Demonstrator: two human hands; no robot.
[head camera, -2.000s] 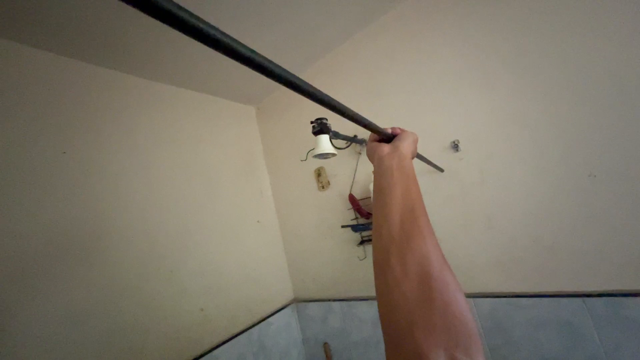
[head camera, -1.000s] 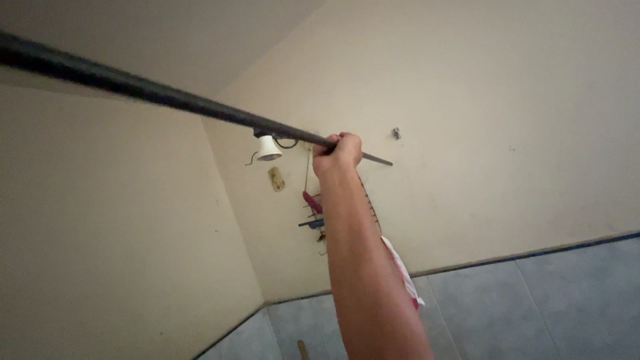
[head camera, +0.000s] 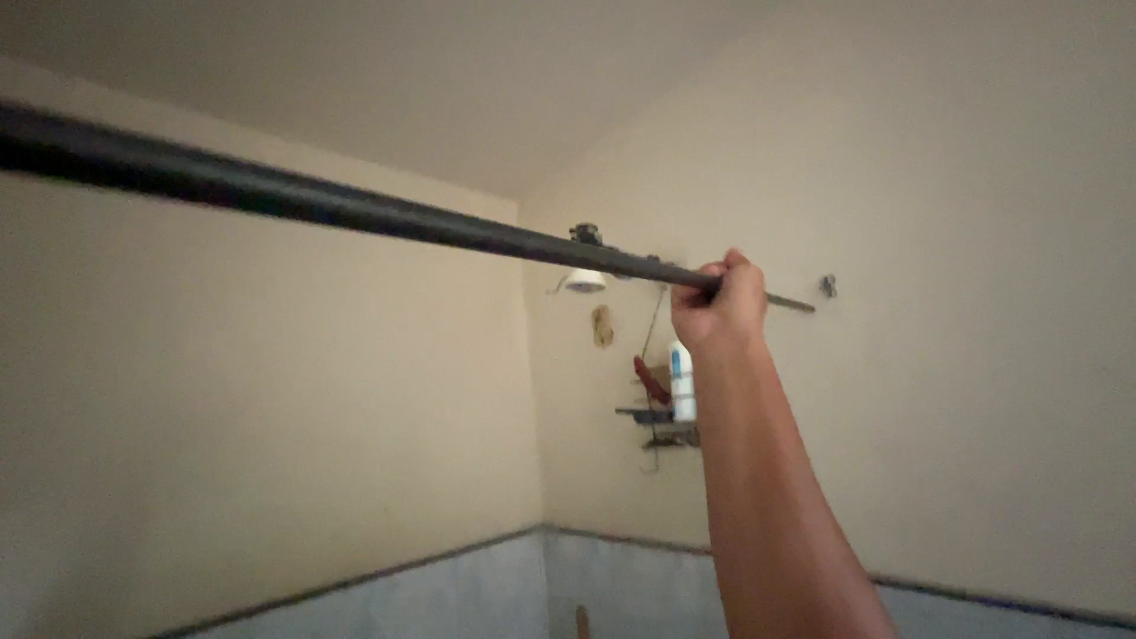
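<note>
A long dark rod crosses the view from the upper left, where it is close to the camera, to the middle right. My right hand is raised and wrapped around it near its far end. The tip of the rod shows beyond my fingers, just left of a small metal fitting on the wall; whether they touch cannot be told. My left hand is out of view.
Behind the rod are a white shower head, a yellowish wall patch, and a hanging wire rack with a white bottle and a red item. Bluish tiles line the lower walls. A wooden handle-like end shows below.
My right hand keeps its grip on the rod. The white bottle at the rack, hidden earlier, now shows beside my wrist. The view has shifted.
</note>
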